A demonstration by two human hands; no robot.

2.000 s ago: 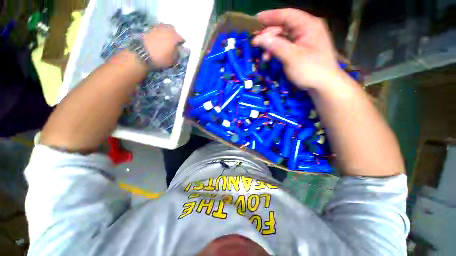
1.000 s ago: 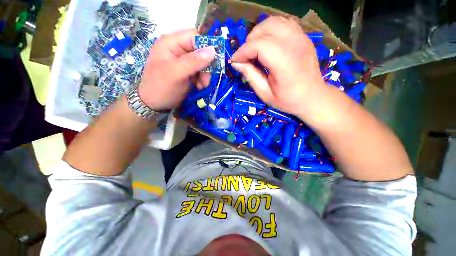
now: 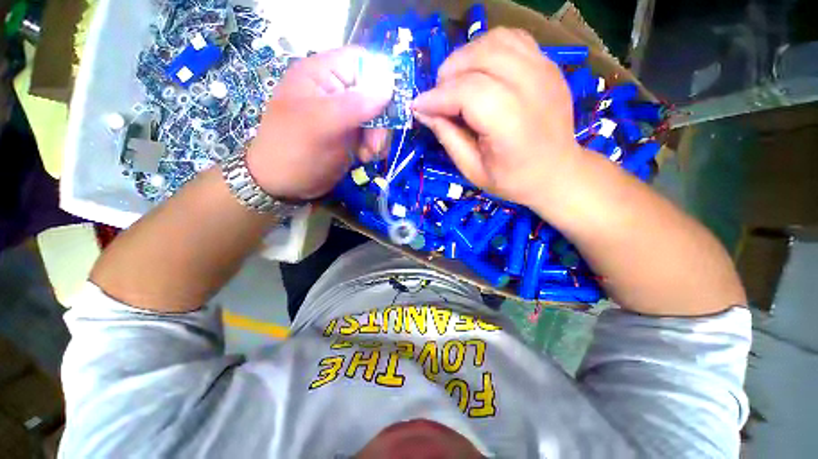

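My left hand [image 3: 314, 121], with a metal watch on the wrist, holds a small blue-green circuit board [image 3: 404, 82] above the carton's left side. A bright glare covers part of the board and thumb. Thin pale wires hang from the board to a small round disc [image 3: 401, 232]. My right hand [image 3: 502, 112] is at the board's right edge, thumb and forefinger pinched on a part too small to make out. Blue battery packs [image 3: 459, 224] with red leads and white connectors fill the open carton [image 3: 513, 18] below both hands.
The white tub [image 3: 94, 148] at the left holds tangled wires, discs and boards [image 3: 211, 112], with a blue pack [image 3: 195, 59] on top. A pale-edged surface [image 3: 762, 103] lies at the right. Yellow floor line [image 3: 256, 324] shows at lower left.
My left hand has left the tub and now holds a board over the carton. My right hand has moved left and down to the board's edge. The tub has shifted left.
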